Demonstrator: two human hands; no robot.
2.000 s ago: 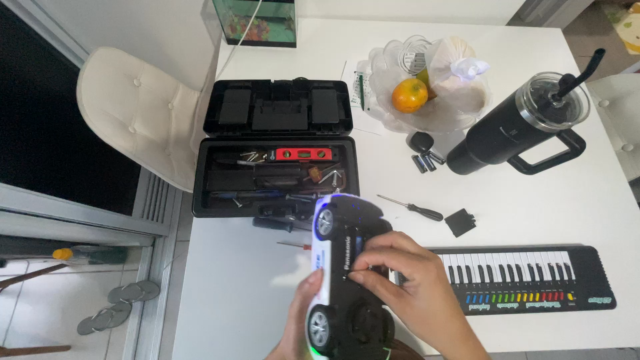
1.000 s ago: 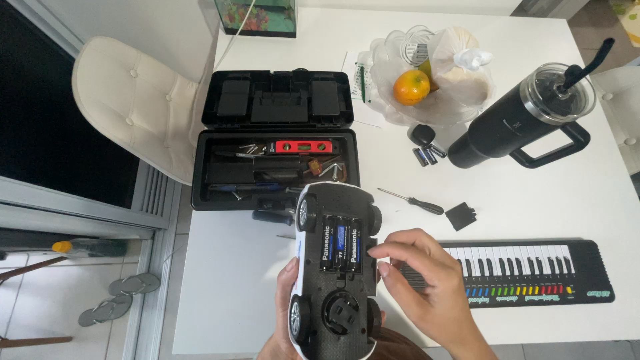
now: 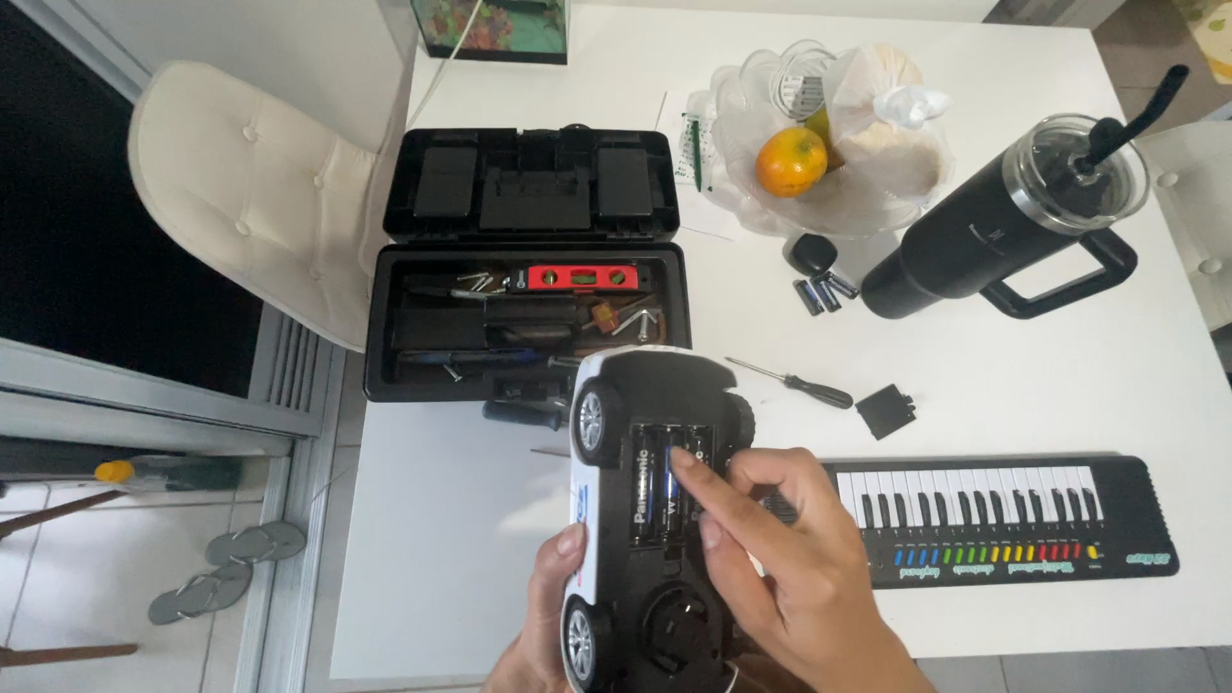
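Observation:
Upside down in my left hand (image 3: 551, 606) is a white toy car (image 3: 640, 587), its black underside facing me. Several Panasonic batteries (image 3: 643, 486) lie side by side in its open compartment. The index fingertip of my right hand (image 3: 784, 549) rests on the middle battery, with the thumb near the compartment's edge; this hand grips nothing. To the right on the table lie a screwdriver (image 3: 813, 388) and a small black plastic cover (image 3: 885, 412). Farther back, several loose batteries (image 3: 826, 294) sit beside a small black round object (image 3: 811, 254).
An open black toolbox (image 3: 380, 318) holds a red spirit level (image 3: 582, 278) and other tools. A toy keyboard (image 3: 1001, 520) lies right of my hands. Behind stand a black tumbler (image 3: 972, 231) and a glass bowl (image 3: 736, 144) with fruit. A white chair (image 3: 260, 183) is at left.
The toy car, turned more on its side two seconds ago, now shows its underside. My right hand has moved from the car's right edge onto the batteries.

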